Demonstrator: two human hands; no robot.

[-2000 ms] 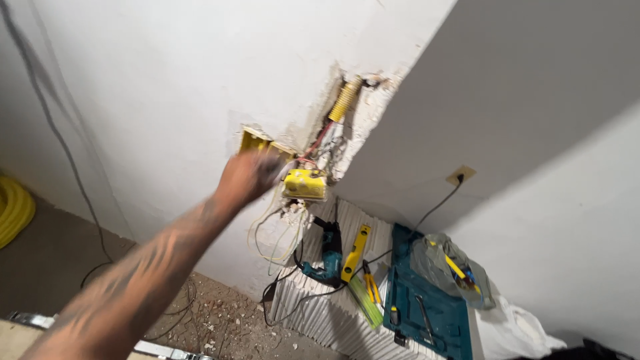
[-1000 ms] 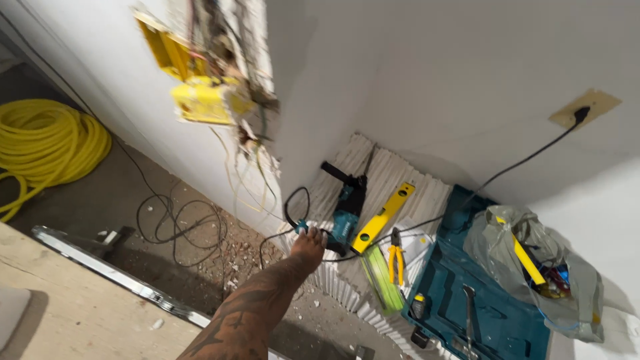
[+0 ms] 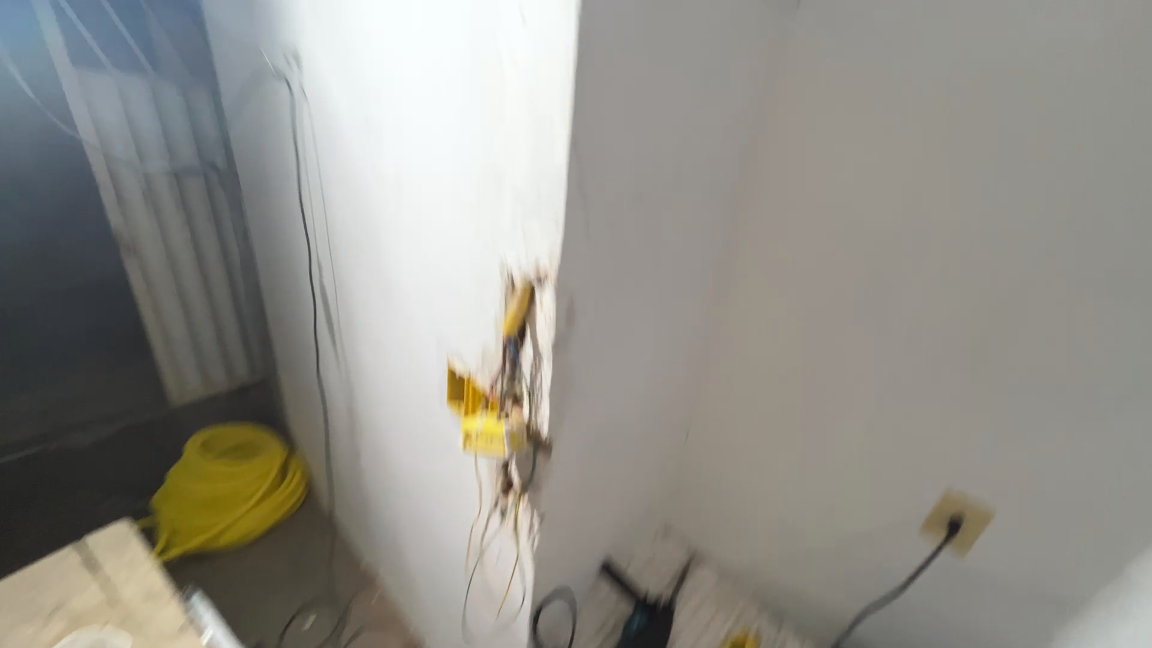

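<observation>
Neither of my hands shows in the head view now. A yellow plastic electrical box (image 3: 490,433) hangs at a chiselled gap near the wall's edge, below and right of a second yellow box (image 3: 462,389) set in the wall. Above them a yellow corrugated conduit (image 3: 517,309) comes out of the broken plaster, with wires (image 3: 515,360) running down from it. Thin loose wires (image 3: 477,522) dangle beneath the boxes. At the bottom edge, a teal and black power drill (image 3: 646,621) is partly cut off and blurred.
A coil of yellow conduit (image 3: 229,486) lies on the floor at left, behind a light board (image 3: 85,585). A black cord (image 3: 900,589) is plugged into a wall outlet (image 3: 958,522) at right. Corrugated panels (image 3: 171,243) lean at the far left. Another dark cable (image 3: 310,270) hangs down the white wall.
The view has swung up. The hand was at the yellow boxes two seconds ago and at the drill one second ago; now it is out of view.
</observation>
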